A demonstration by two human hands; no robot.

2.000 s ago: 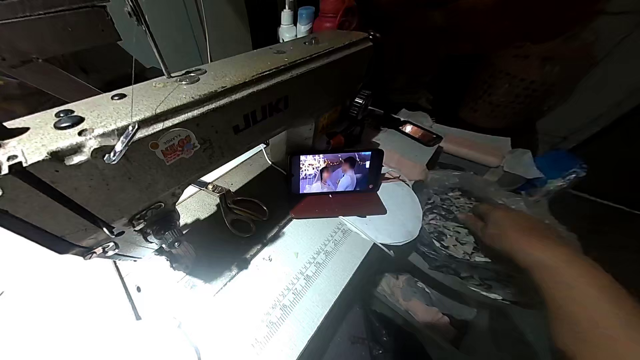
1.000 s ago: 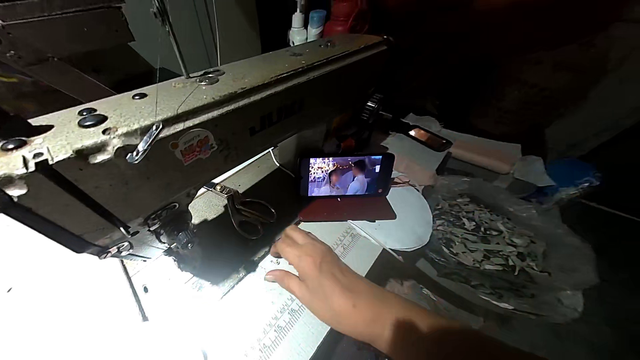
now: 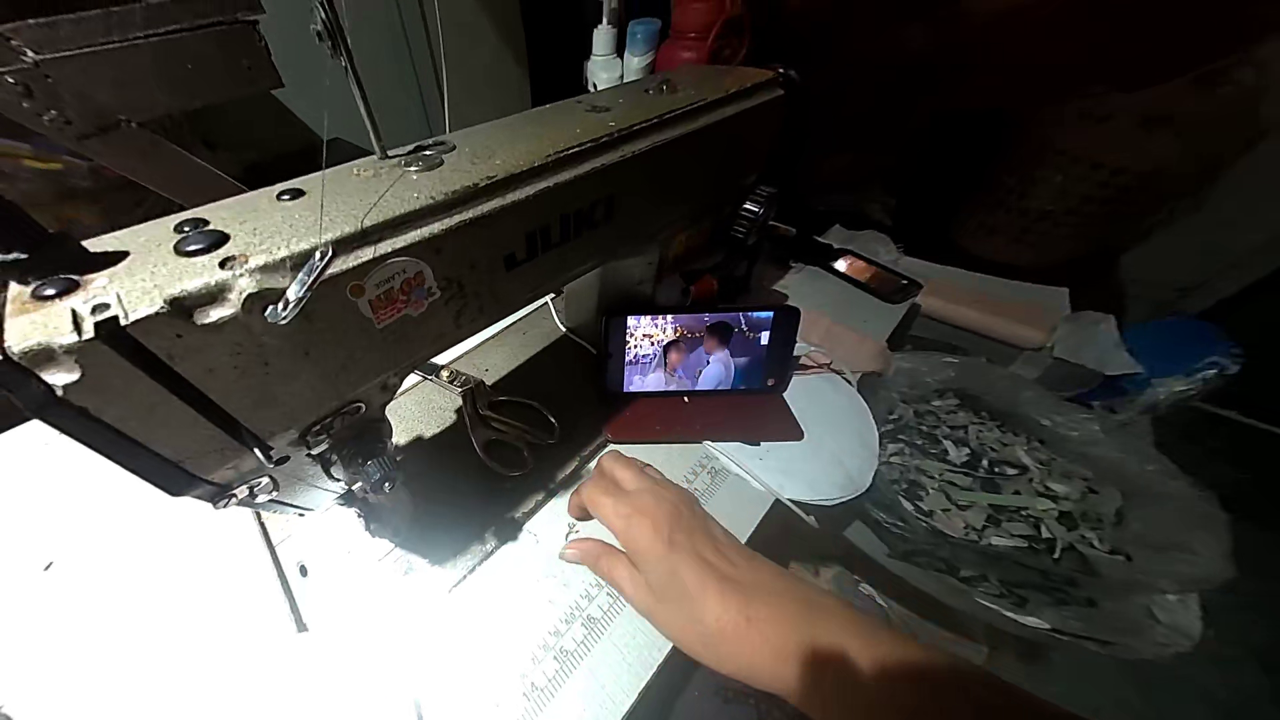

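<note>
My right hand rests palm down over the ruler strip on the bed of a Juki sewing machine, its fingers slightly apart and holding nothing that shows. Beyond the fingertips, a phone stands sideways on its dark red cover, playing a video. Metal scissors lie to the left of the phone, under the machine arm. Strong light washes out the bed around the needle area. My left hand is not in view.
A clear plastic bag with fabric scraps lies at right. Near it are a round white piece, a second phone, a rolled pinkish cloth and a blue object. Bottles stand behind the machine.
My right hand was over the bag of scraps two seconds ago; it has moved left onto the ruler strip. Since one second ago it has stayed near the same spot.
</note>
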